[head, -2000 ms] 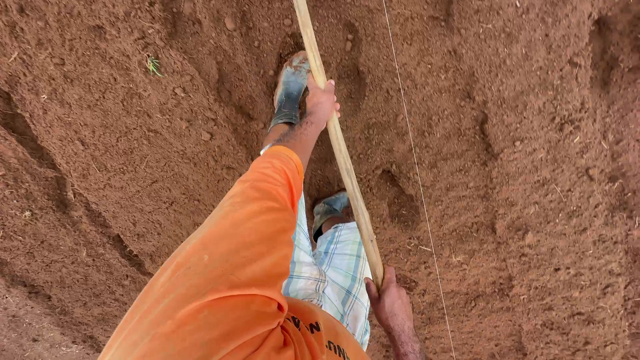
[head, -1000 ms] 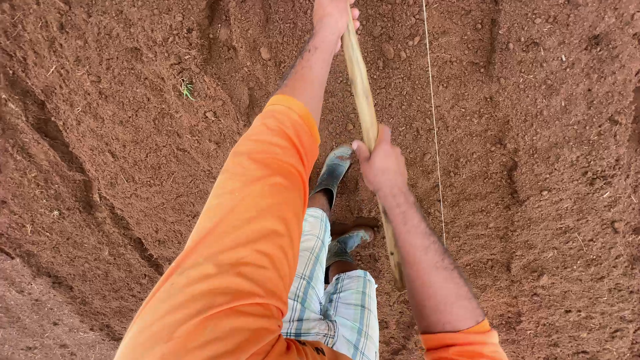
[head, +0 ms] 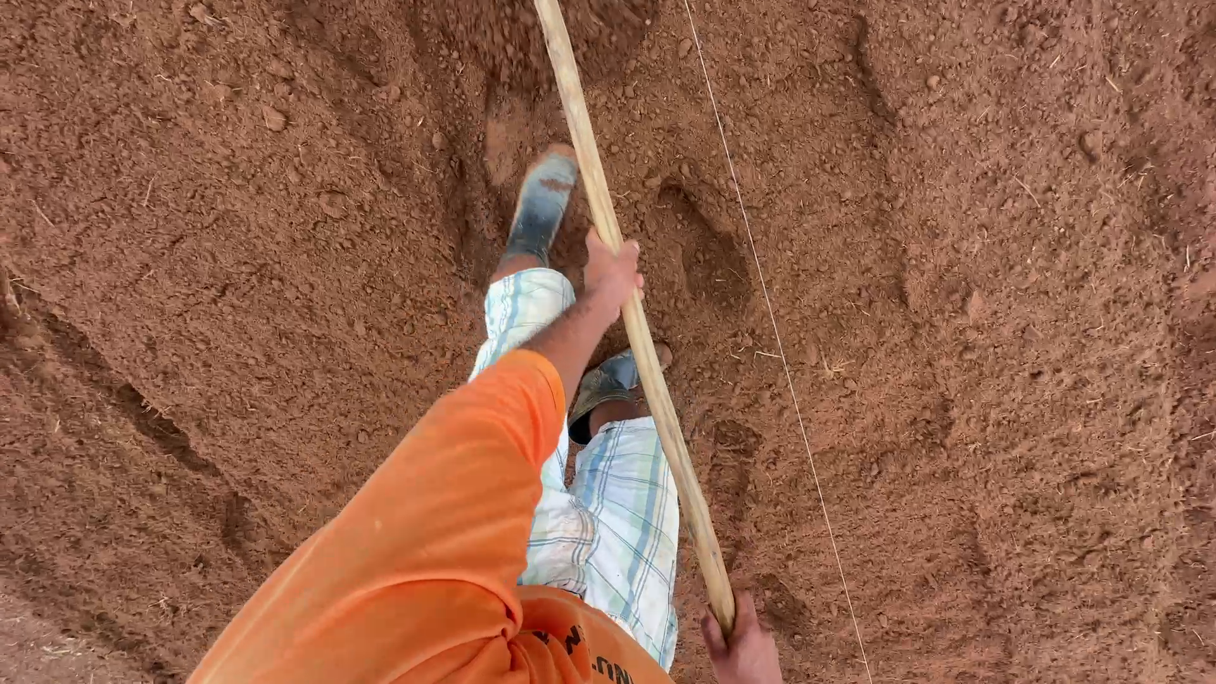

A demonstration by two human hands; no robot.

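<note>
A long, pale wooden handle [head: 655, 380] runs from the top edge down to the lower middle; its far end lies out of view. My left hand [head: 613, 266] is closed round it near mid-length, just beside a muddy boot. At the lower end, my right hand [head: 743, 641] grips the handle near its butt, partly cut off by the bottom edge. Loose reddish-brown soil [head: 560, 43] looks blurred around the upper part of the handle.
A thin white string [head: 774, 323] is stretched over the soil, right of the handle. My two rubber boots [head: 543, 204] stand on the ground, with footprints and a hollow [head: 703, 237] beside them. A long furrow [head: 152, 418] crosses the soil at left.
Since one second ago both hands have moved down in view, the right one to the handle's butt. The hands are farther apart than then. The boots have changed position.
</note>
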